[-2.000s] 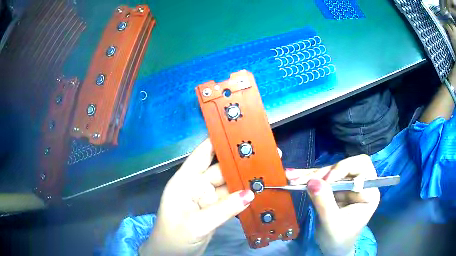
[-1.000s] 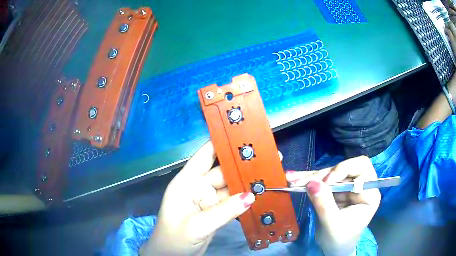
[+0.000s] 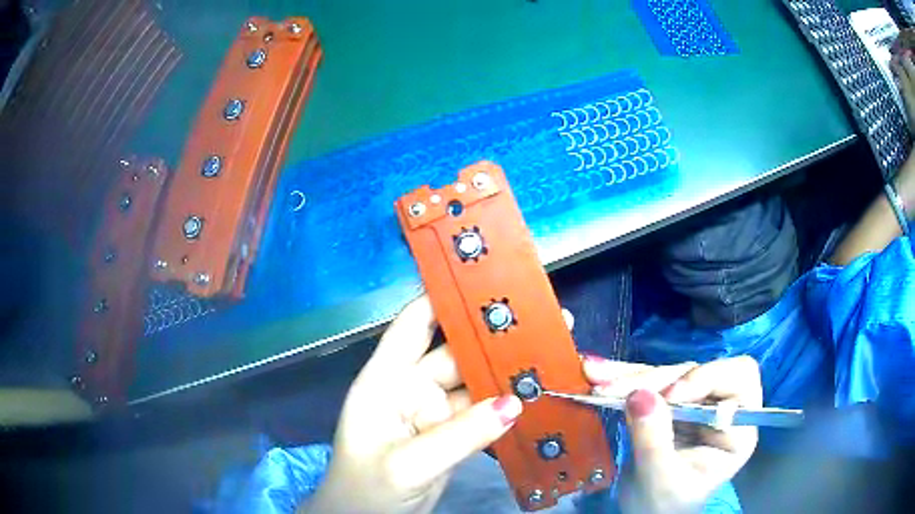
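My left hand (image 3: 406, 417) holds an orange-brown fixture (image 3: 502, 351) at the bench's front edge, thumb near the third seat. Four round components with silver-grey centres sit in it in a row. My right hand (image 3: 692, 427) holds silver tweezers (image 3: 692, 410) like a pen. The tweezers' tip is at the right rim of the third round component (image 3: 527, 386); whether a piece is on the tip cannot be told. A blue carrier sheet (image 3: 401, 191) lies behind the fixture, with rows of pale arcs at its right end and one lone arc at its left.
A stack of orange-brown fixtures (image 3: 226, 151) stands at left, with another fixture (image 3: 115, 281) beside it. Ridged brown pieces (image 3: 90, 80) are at far left. A second blue sheet (image 3: 690, 25) lies at the back. At right are a dark patterned tray (image 3: 853, 90) and a person's blue sleeve (image 3: 868, 291).
The fixture and both hands have moved slightly down and right in view. The tweezers now tilt more, their rear end lower, with the tip still by the third component.
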